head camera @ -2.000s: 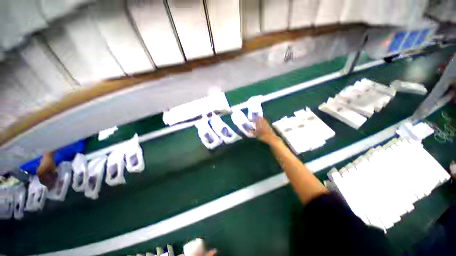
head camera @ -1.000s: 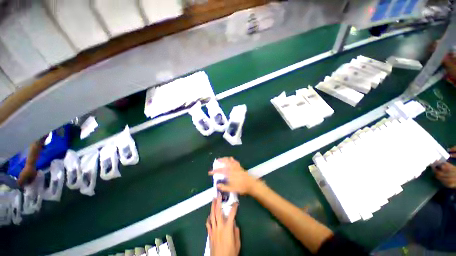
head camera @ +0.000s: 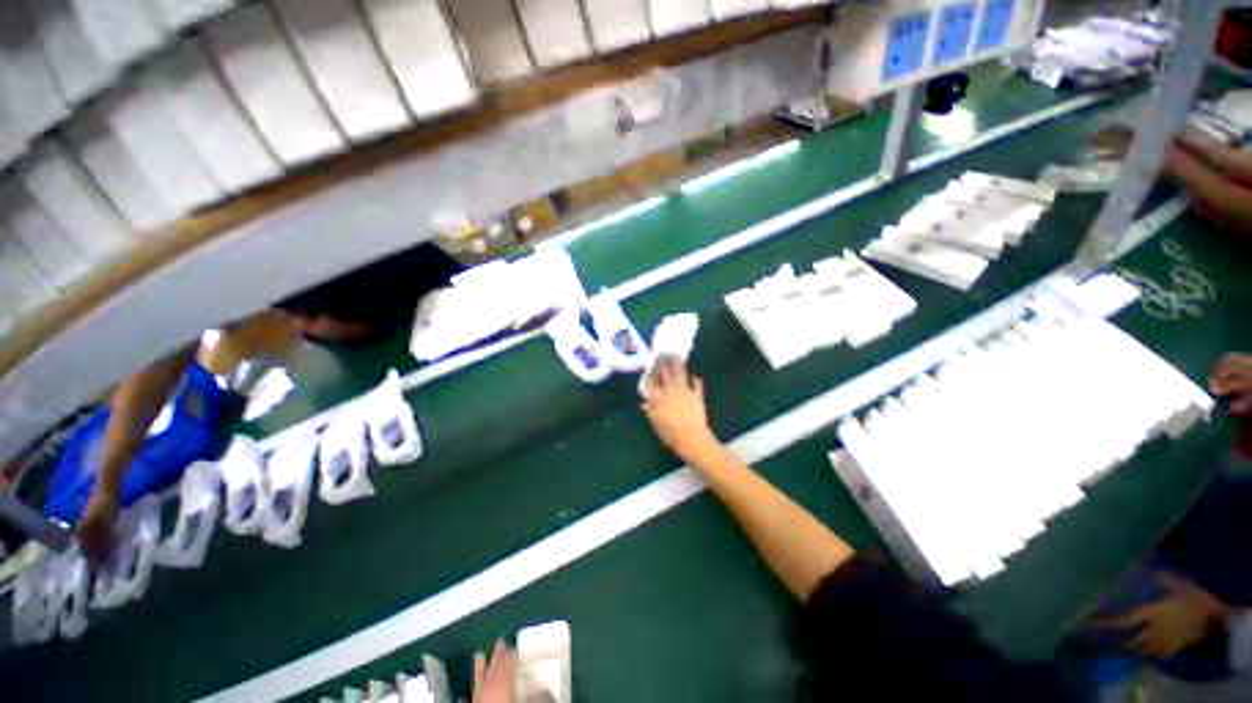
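Observation:
My right hand point(head camera: 674, 409) reaches over the green belt, its fingers on the near end of a whitish bagged device point(head camera: 674, 334). The fingers cover part of it, and whether they grip it is unclear. Two more bagged devices point(head camera: 619, 338) lie just left of it. My left hand point(head camera: 496, 676) is at the bottom edge, mostly cut off, with its fingers against the left side of a white unit box point(head camera: 545, 657). A row of open boxes point(head camera: 411, 687) is partly visible to its left.
More bagged devices point(head camera: 286, 486) line the belt at left, near another person's hand point(head camera: 99, 527) and a blue bin point(head camera: 137, 446). White boxes point(head camera: 821, 305) lie across the belt. A large box stack point(head camera: 1009, 433) is at right, with another worker's hand point(head camera: 1232, 383) beside it. A shelf overhangs the far side.
My right hand has left the near rail, where both hands were on a bagged device, and reached out to another device. My left hand has moved down and left. The view has shifted.

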